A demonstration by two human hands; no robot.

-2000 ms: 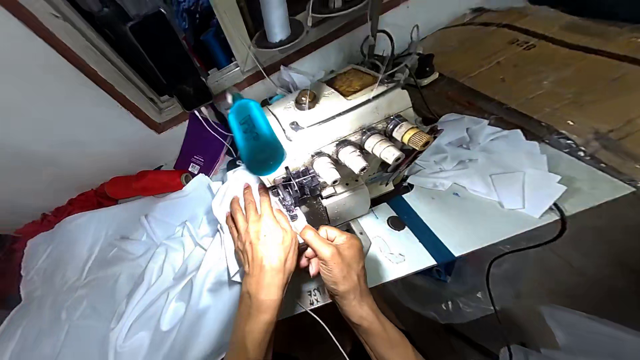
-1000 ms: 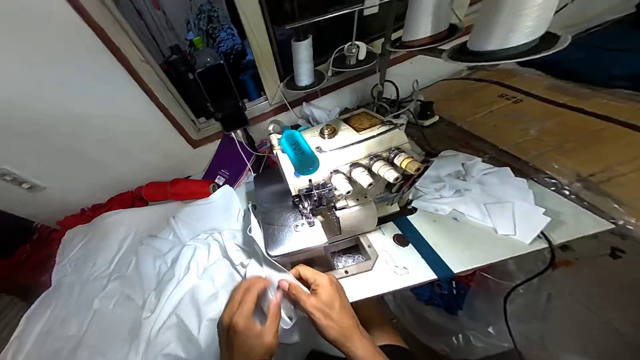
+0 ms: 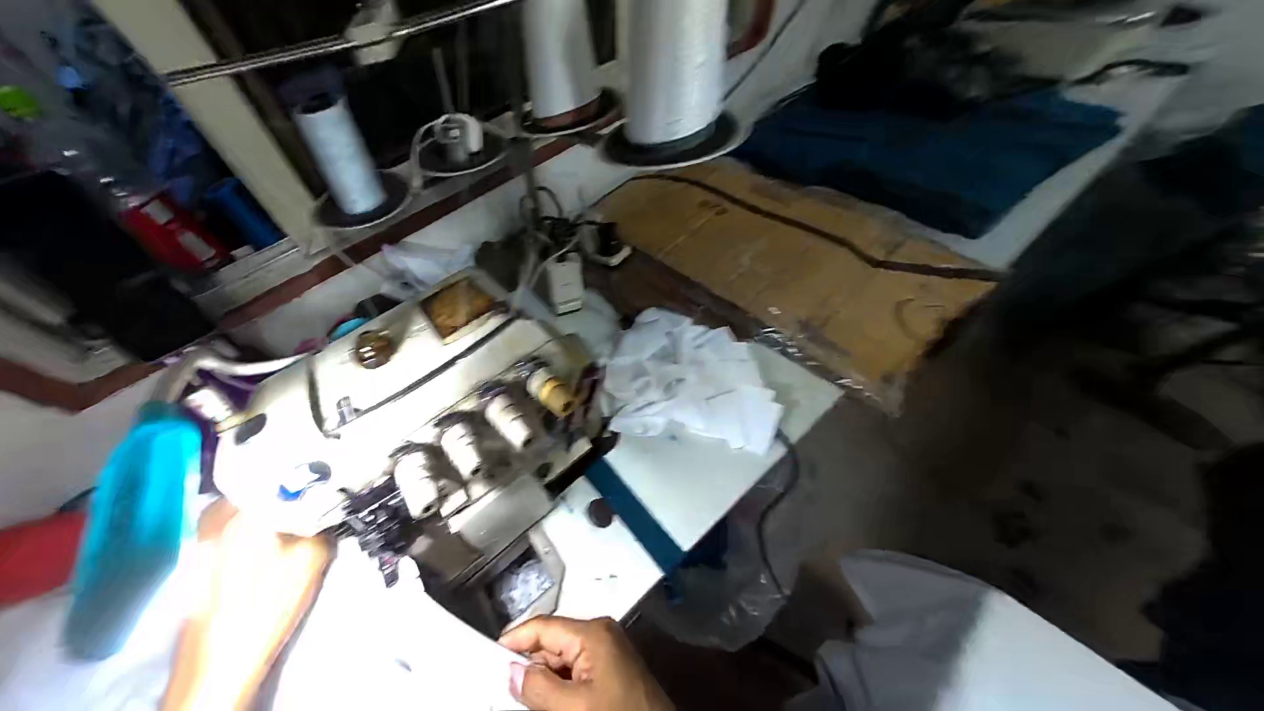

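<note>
An overlock sewing machine [image 3: 395,395] stands on a white table, with several tension dials along its front. White fabric [image 3: 385,632] lies at its presser foot and reaches down toward the bottom edge. My right hand [image 3: 583,662] pinches the edge of this fabric between thumb and fingers, below the open scrap bin. My left hand [image 3: 252,583] is over the fabric, left of the needle area, with its fingers by the machine head; glare washes it out, so its grip is unclear. A turquoise lamp shade or cover [image 3: 138,523] partly blocks the view left of that hand.
Small white fabric pieces [image 3: 691,380] are heaped on the table's right part. Behind are thread cones [image 3: 676,69] on a stand and flattened cardboard [image 3: 790,276]. A black cable [image 3: 770,533] hangs off the table edge. More white cloth [image 3: 968,632] shows at lower right.
My left hand has moved from the fabric in front of the machine up beside its needle area. My right hand still pinches fabric. The view has swung to the right.
</note>
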